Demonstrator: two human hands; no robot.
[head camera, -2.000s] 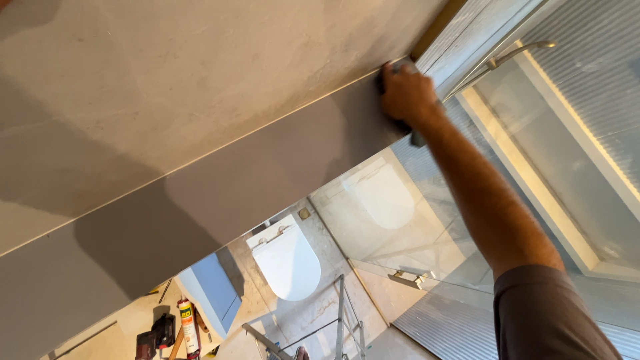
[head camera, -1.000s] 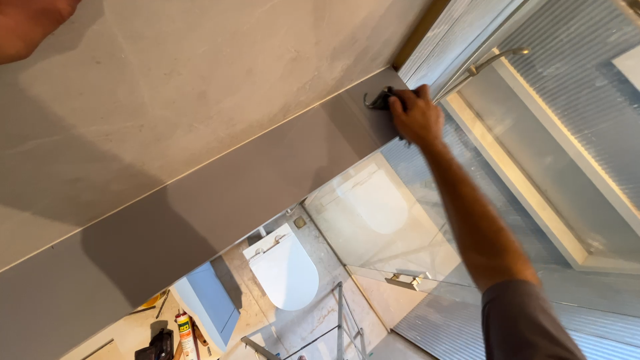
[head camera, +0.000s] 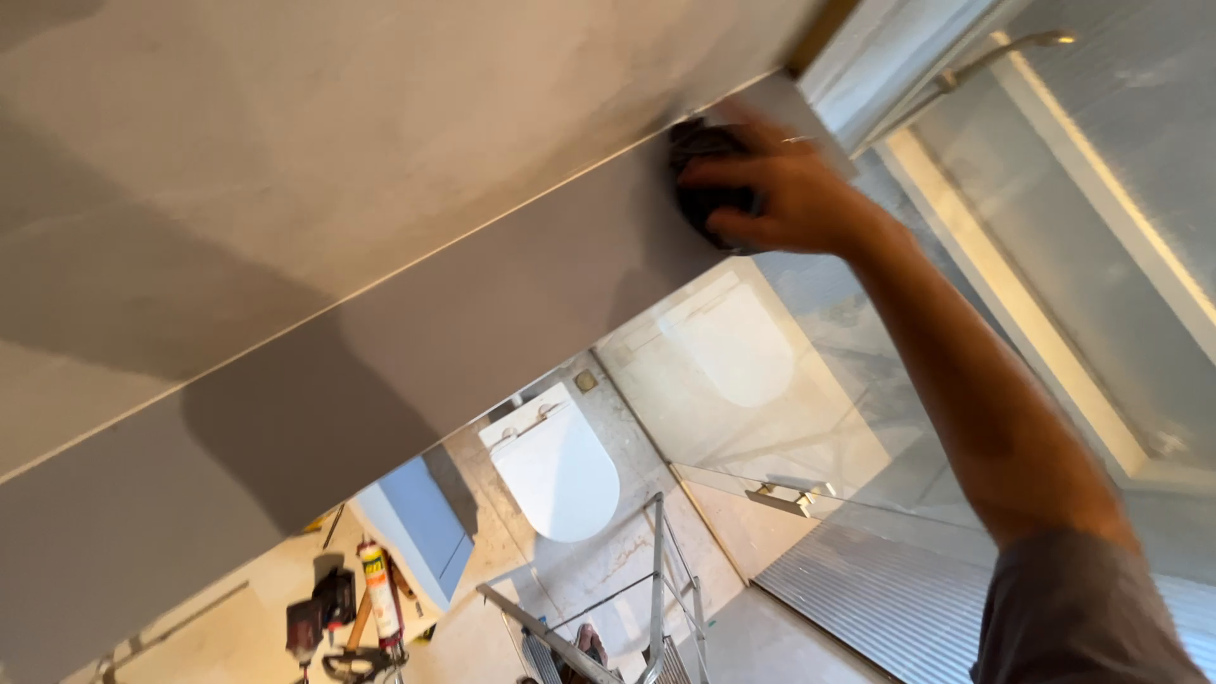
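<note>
My right hand (head camera: 779, 190) presses a dark, crumpled cloth (head camera: 708, 180) on the grey board (head camera: 494, 285), close to the board's far right end. Its fingers are spread over the cloth and slightly blurred. The board runs diagonally along the beige stone-look wall surface (head camera: 380, 152), with a thin pale line where the two meet. My left hand is out of view. A broad shadow falls across the board's left half.
Below are a white toilet (head camera: 560, 475), a metal stepladder (head camera: 657, 570), a blue-lit cabinet (head camera: 427, 522), a sealant cartridge in its gun (head camera: 380, 589) and a cordless power tool (head camera: 318, 608). A glass panel with a handle (head camera: 788, 496) stands at right, near a shower arm (head camera: 997, 62).
My right hand has moved left along the board from its right end, with the dark cloth under it. The hand at the upper left a second ago has left the view.
</note>
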